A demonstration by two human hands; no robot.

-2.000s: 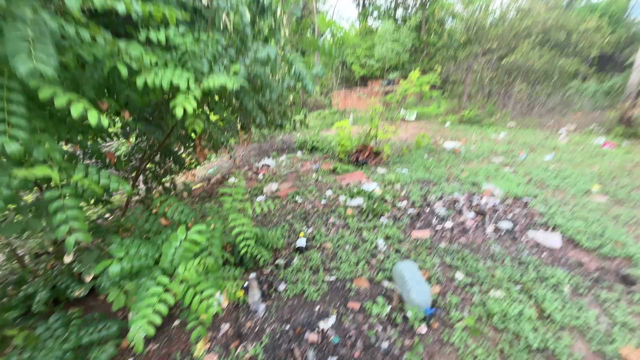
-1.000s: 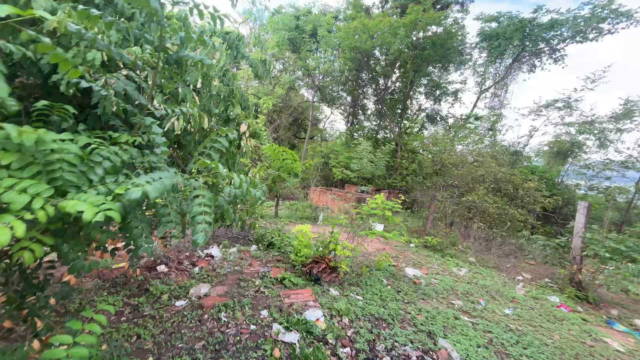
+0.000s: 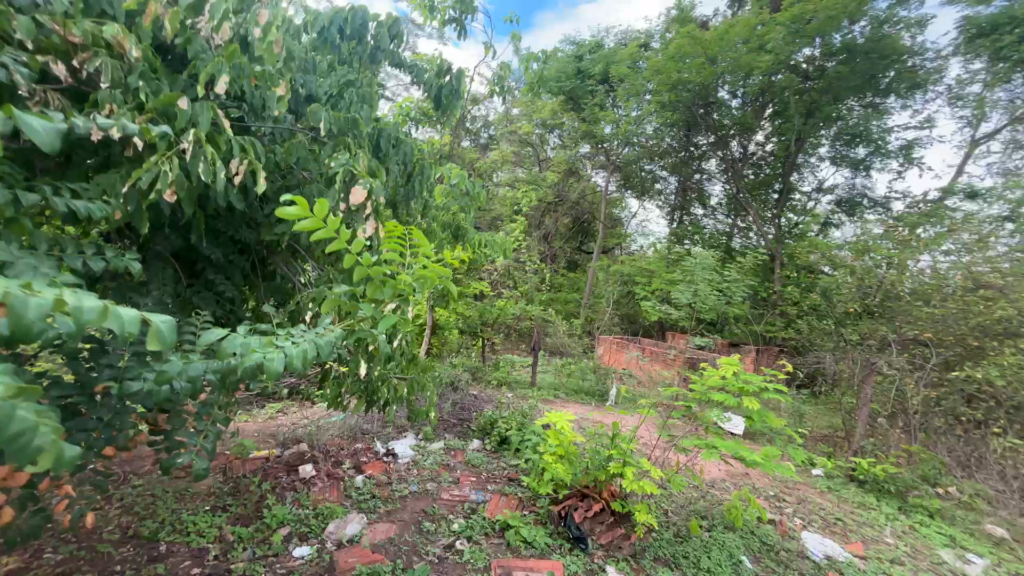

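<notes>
Neither my left hand nor my right hand shows in the head view, so what they hold or touch is hidden. Leafy branches [image 3: 256, 352] reach in from the left, close to the camera. On the ground ahead, a light green shrub [image 3: 592, 464] grows over a heap of broken clay pieces [image 3: 596, 516], with a scrap of black plastic [image 3: 574, 532] beside it. White plastic litter [image 3: 398, 448] lies left of the shrub, and another white scrap [image 3: 824, 547] is at the lower right.
A low red brick wall [image 3: 640, 354] stands farther back, before tall trees [image 3: 768, 176]. A bare dirt path [image 3: 648, 432] runs between the shrub and the wall. Broken bricks [image 3: 360, 558] stick up from the ground in front. A thin trunk [image 3: 864, 404] rises at the right.
The view has tilted up from the littered ground and come nearer the shrub and brick wall. The plastic bottle on the ground two seconds ago is out of view.
</notes>
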